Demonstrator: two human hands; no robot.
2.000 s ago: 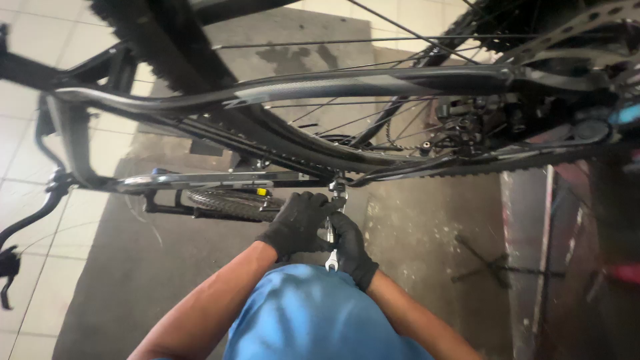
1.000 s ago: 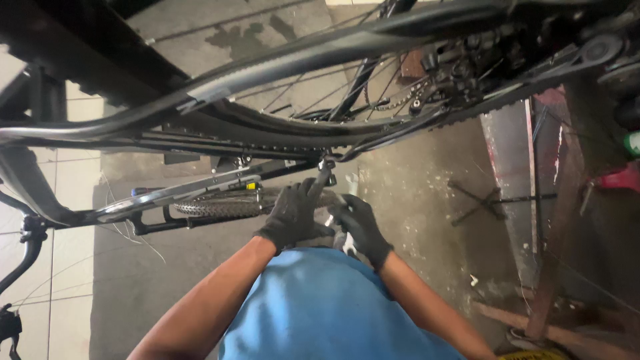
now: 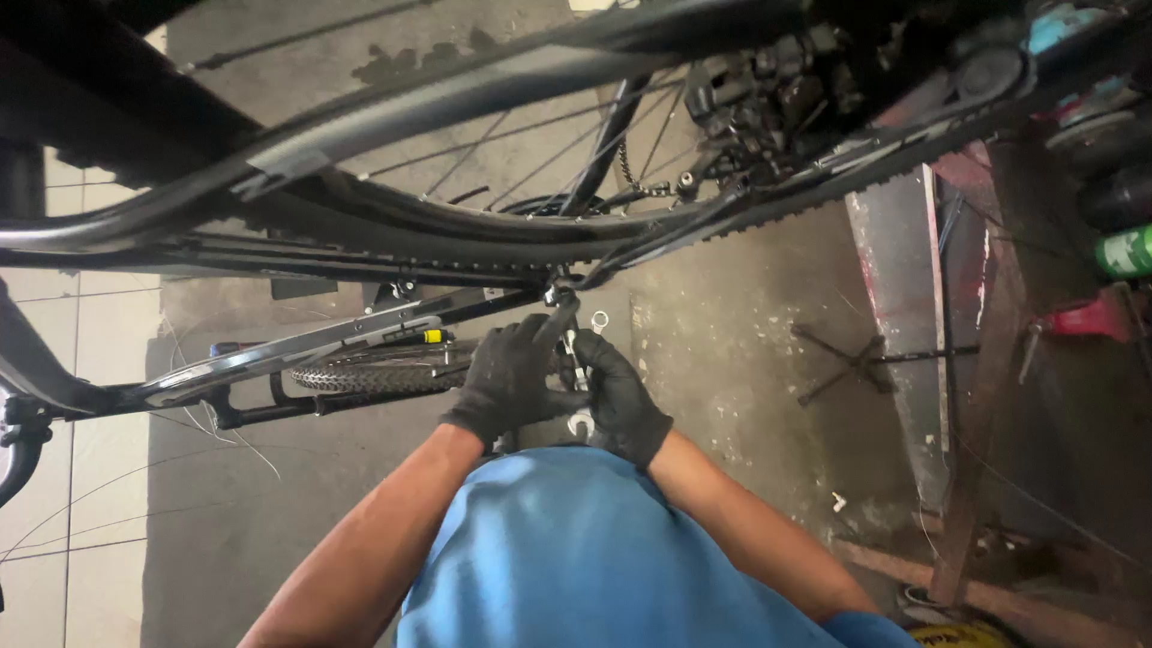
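My left hand [image 3: 513, 378], in a black glove, reaches with its index finger to a small bolt fitting [image 3: 553, 293] on the bicycle frame, just under the knobby tire. My right hand [image 3: 621, 391], gloved too, is closed around metal wrenches beside it. One ring end [image 3: 600, 319] sticks out above the right fingers, and an open jaw [image 3: 580, 423] shows below, between the hands. Whether these ends belong to one wrench or two is hard to tell. Above both hands runs the frame tube [image 3: 432, 99] of the bicycle, with the rear derailleur [image 3: 765, 108] at the upper right.
A second bicycle's tire [image 3: 369, 376] lies low at the left, near a handlebar [image 3: 27, 450]. To the right stand a black metal stand foot [image 3: 841, 360], a rusty post [image 3: 981, 378] and a green container [image 3: 1125, 250]. Loose thin cables [image 3: 193, 418] hang at the left.
The view has shifted toward the right side of the workshop. My left index finger now extends up to the bolt fitting; two seconds ago both hands were close together around the wrench.
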